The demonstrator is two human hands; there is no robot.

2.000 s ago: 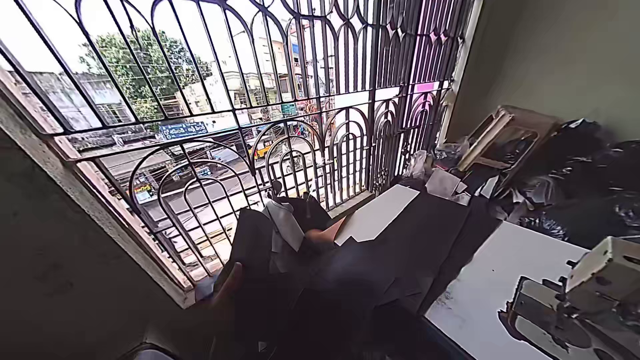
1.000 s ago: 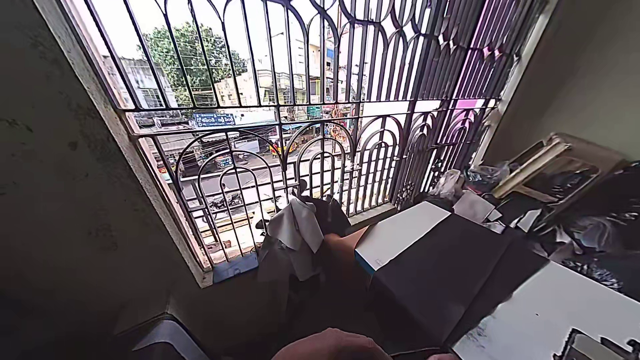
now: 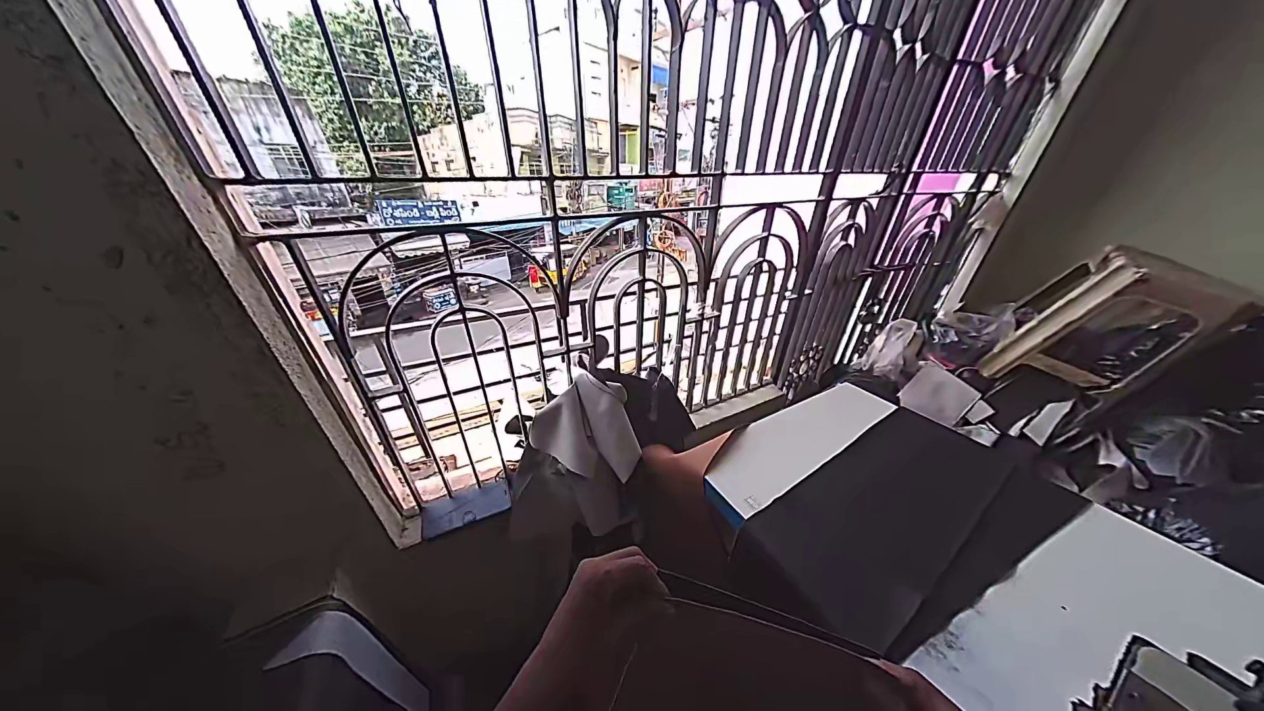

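Observation:
My left hand (image 3: 620, 581), low in the middle of the view, is closed on the left end of the upper edge of a dark fabric piece (image 3: 741, 652). The piece stretches to the right, where my right hand (image 3: 913, 686) shows only partly at the bottom edge, at the piece's other end. Its fingers are mostly hidden. Beyond them, a black cloth (image 3: 849, 523) lies flat across the white tabletop (image 3: 805, 449). Light and dark cloth pieces (image 3: 588, 425) hang in a bunch by the window grille.
A metal window grille (image 3: 558, 247) spans the far side. A sewing machine (image 3: 1170, 681) is cut off at the lower right. An overturned plastic stool (image 3: 1076, 306) lies among bags and scraps at right. A curved light-coloured object (image 3: 341, 652) stands at lower left.
My left hand has come up into fuller view, with the dark piece now visible between the hands. The sewing machine has slipped mostly out of view as the camera turned.

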